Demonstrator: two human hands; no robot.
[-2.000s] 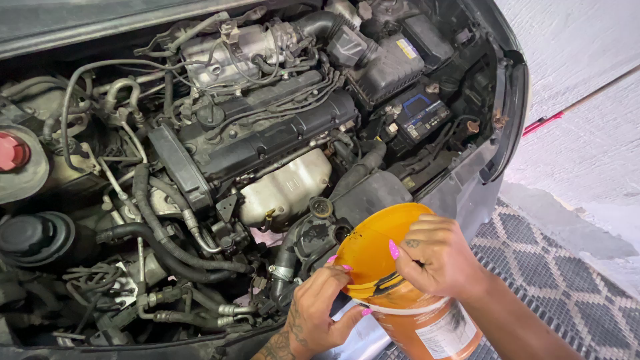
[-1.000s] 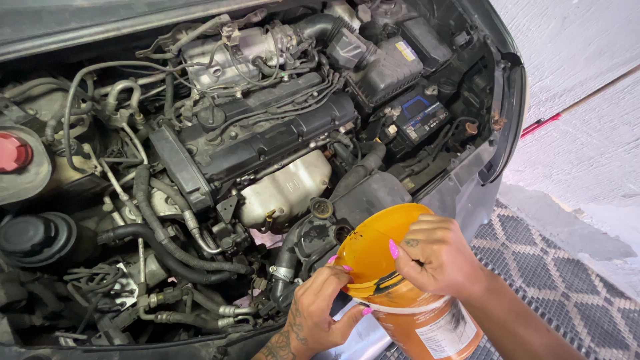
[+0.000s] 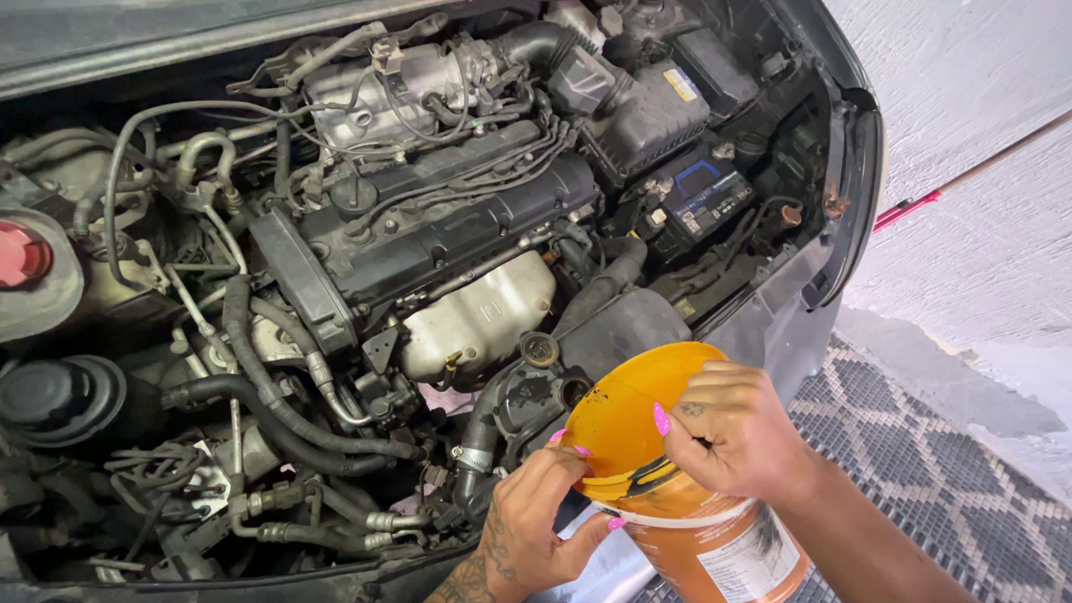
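Observation:
An orange plastic bucket (image 3: 712, 536) leans over the front edge of a car's engine bay, its yellow inside facing up toward the engine. My left hand (image 3: 536, 519) grips the rim on its left side, fingertips over the edge and thumb against the outer wall. My right hand (image 3: 737, 427) holds the rim on the right, with the thumb near the inside. Just beyond the rim lies an open round filler neck (image 3: 574, 391), partly hidden by the bucket. A round cap (image 3: 538, 349) sits close by, beside the metal heat shield (image 3: 481, 314). No liquid flow can be made out.
The black engine cover (image 3: 469, 226) fills the middle. A battery (image 3: 699, 197) and an air filter box (image 3: 649, 117) stand at the upper right. A red cap (image 3: 21, 254) is at the far left. A patterned mat (image 3: 904, 469) lies beside the car, near a rough white wall (image 3: 963, 151).

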